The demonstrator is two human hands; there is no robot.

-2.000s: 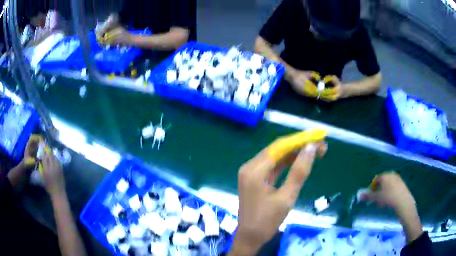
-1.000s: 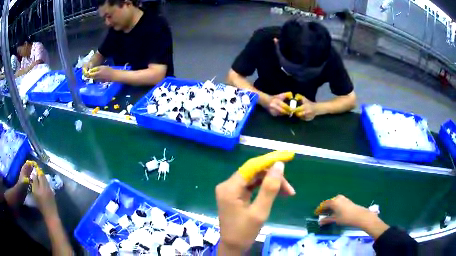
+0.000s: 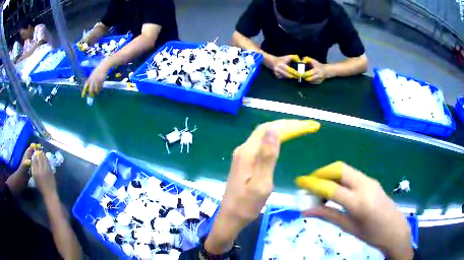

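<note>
My left hand (image 3: 250, 175) is raised over the near belt edge, a yellow cot on its extended index finger. Its thumb is apart from the fingertip and I see nothing held. My right hand (image 3: 364, 210) is above the near blue housing bin (image 3: 412, 228), with yellow cots on its fingers. It pinches a blurred whitish piece (image 3: 307, 200), possibly a housing; its exact shape is unclear. The bin holds pale translucent housings (image 3: 300, 238). Left of it, a blue module bin (image 3: 84, 205) holds jumbled white-and-black wired modules (image 3: 175, 218).
The green conveyor belt (image 3: 285, 152) carries two wired units (image 3: 179, 137) and another at right (image 3: 403, 187). Across it stand a module bin (image 3: 185, 99) and a housing bin (image 3: 419, 124). A person opposite works with both hands (image 3: 300, 69); another's hand (image 3: 94, 85) reaches over the belt.
My right hand has come back from the belt to above the housing bin with a whitish piece. My left thumb and index are farther apart. The person at the back left has reached over the belt.
</note>
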